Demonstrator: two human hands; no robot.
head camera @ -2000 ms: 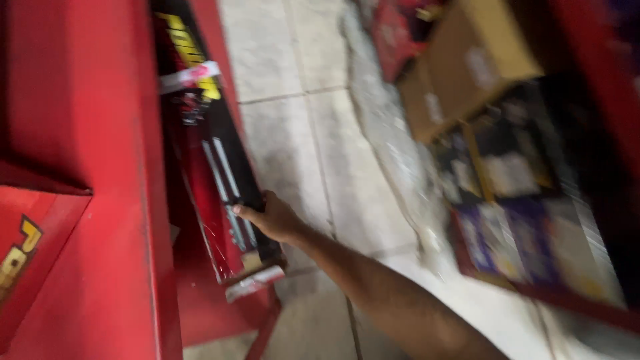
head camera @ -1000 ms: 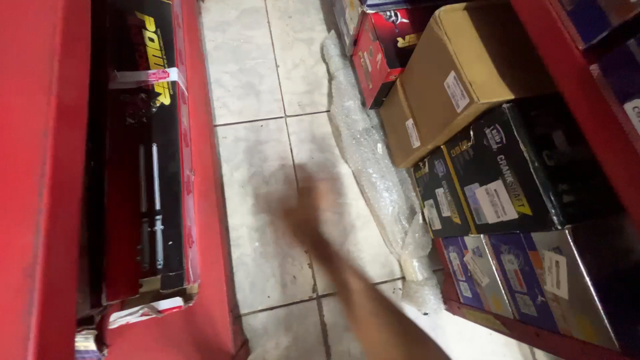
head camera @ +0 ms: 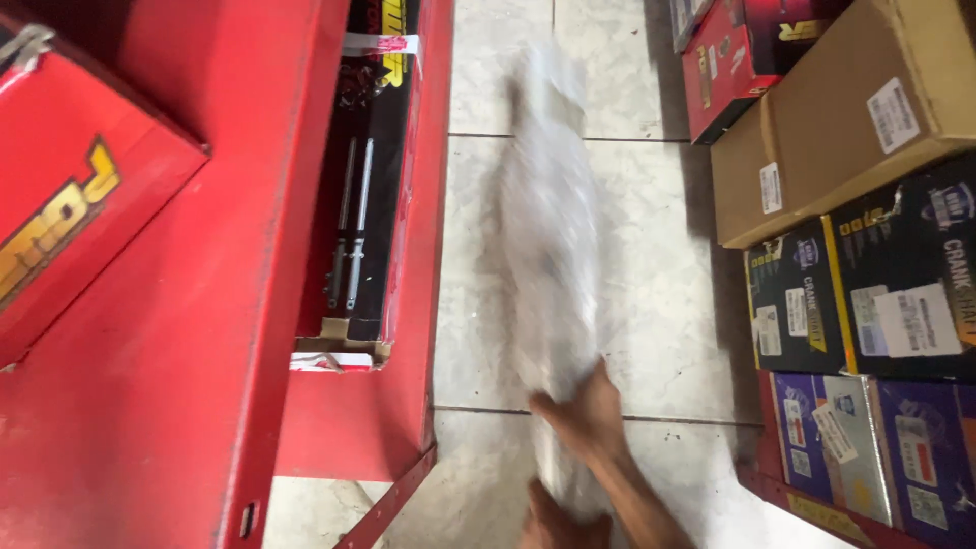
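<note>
A long bundle in clear bubble wrap (head camera: pixel 553 229), blurred by motion, extends up the middle of the view over the tiled floor. My right hand (head camera: pixel 591 415) is closed around its lower part, thumb on the left side. Below it, at the bottom edge, my left hand (head camera: pixel 560 522) grips the near end and is partly cut off by the frame. What the wrap contains cannot be made out. To the left, a long black and red box (head camera: pixel 381 175) with fork tubes pictured on it lies on a red metal shelf.
A red metal shelf upright (head camera: pixel 255 305) and a red carton (head camera: pixel 69 191) stand at left. At right, a brown cardboard box (head camera: pixel 831 130), black crankshaft boxes (head camera: pixel 900 267) and purple boxes (head camera: pixel 831 442) fill a red rack. Pale floor tiles (head camera: pixel 488 320) run between.
My right hand let go of the long box after the earliest frame. The wrapped bundle, earlier on the floor beside the right-hand boxes, is now in both hands, farther left.
</note>
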